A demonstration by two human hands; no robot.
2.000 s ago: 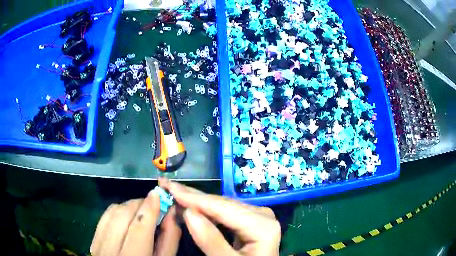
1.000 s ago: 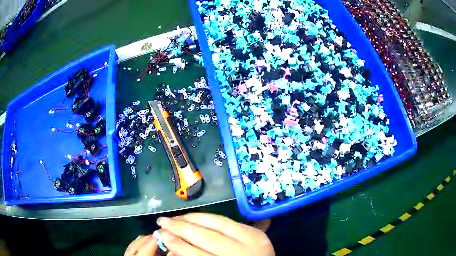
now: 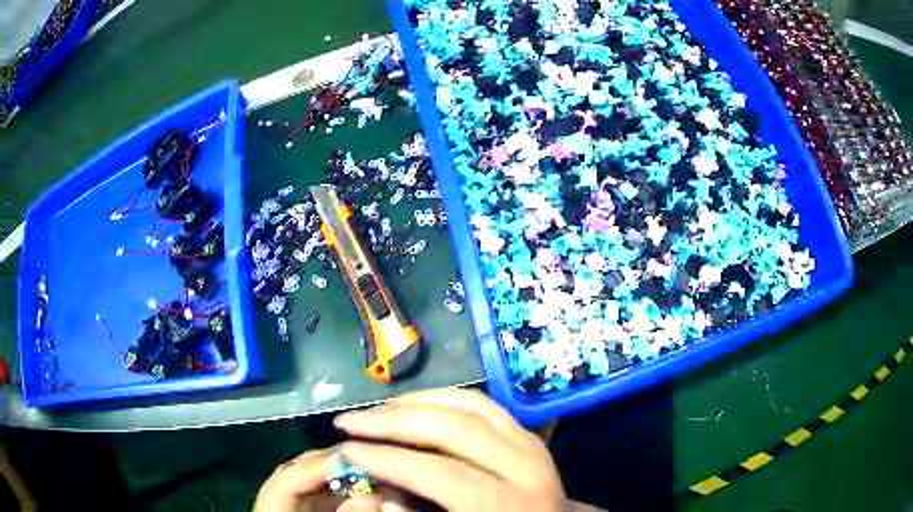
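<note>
A small turquoise, white and dark assembly [image 3: 350,480] is held at the bottom of the view, mostly hidden by fingers. My left hand [image 3: 295,485] grips it from the left and is cut off by the lower edge. My right hand [image 3: 455,450] lies over it from the right, fingers bent around it; whether its fingertips press on the piece is partly hidden. An orange-and-black utility knife [image 3: 366,285] lies on the green bench above the hands, silver blade pointing away.
A left blue bin [image 3: 100,270] holds black wired units [image 3: 175,345]. Tiny clear plates [image 3: 285,235] are scattered around the knife, with red wires [image 3: 335,95] behind. A large blue bin [image 3: 641,385] holds coloured cross-shaped parts. A clear tray of components [image 3: 851,130] stands far right.
The camera view has turned and shifted, so bins and knife appear tilted and lower than at first. My right hand now covers more of the assembly, which shows a different side.
</note>
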